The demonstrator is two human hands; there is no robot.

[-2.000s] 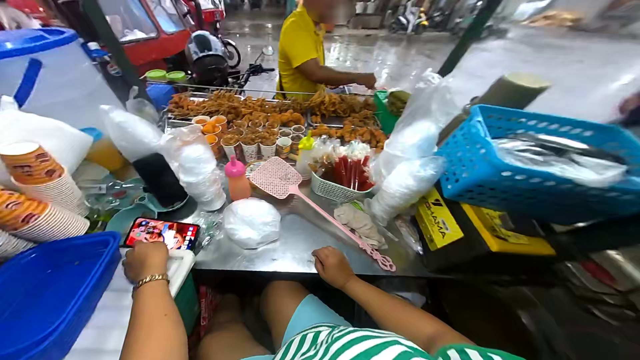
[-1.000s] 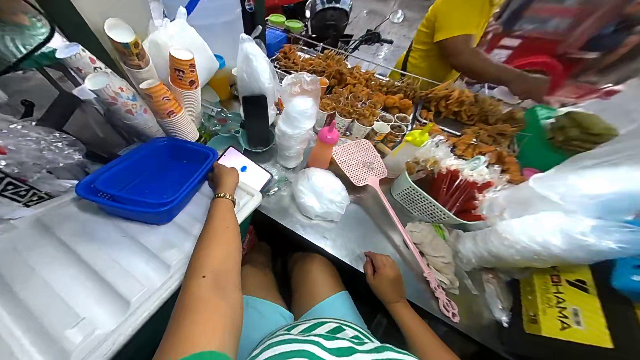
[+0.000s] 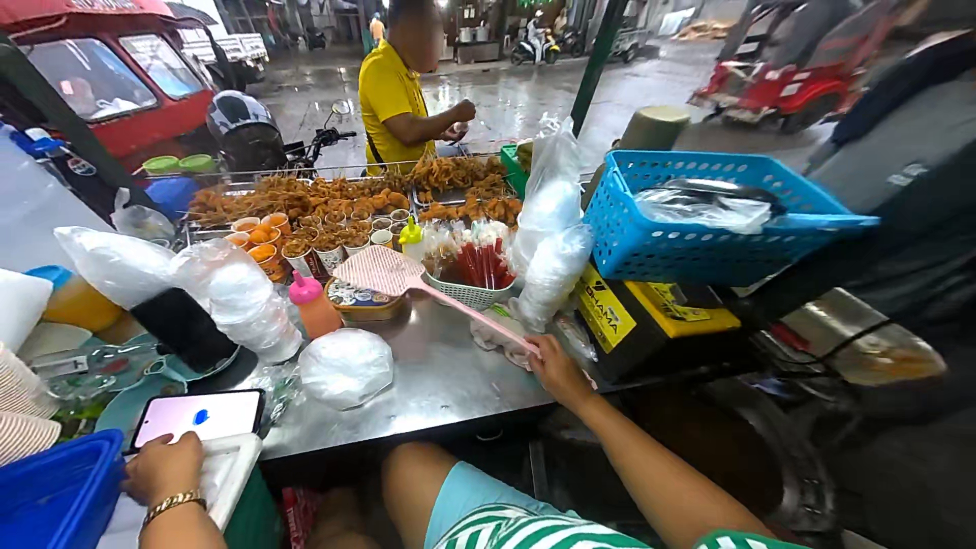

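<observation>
My right hand [image 3: 560, 371] is closed around the handle of a pink plastic fly swatter [image 3: 381, 271], whose mesh head lies over the steel counter [image 3: 435, 381]. Beneath the handle is a crumpled cloth [image 3: 496, 335]. At the lower left, my left hand [image 3: 166, 467], with a gold bracelet at the wrist, is at the lower edge of a lit smartphone [image 3: 200, 418]; whether it grips the phone cannot be told. A knotted white plastic bag [image 3: 347, 367] sits between the hands. Behind it stands a sauce bottle with a pink cap [image 3: 313, 305].
Fried food on trays [image 3: 305, 197] and filled paper cups [image 3: 263, 252] line the back. A blue basket [image 3: 709, 259] rests above a black and yellow box [image 3: 648, 320] at right. A blue tub [image 3: 61, 488] is at lower left. Across the stall stands a person in yellow [image 3: 393, 99].
My right hand, empty and beside the swatter's handle earlier, has taken hold of it. The phone's screen shows a different picture than two seconds ago. The view has swung back right and up.
</observation>
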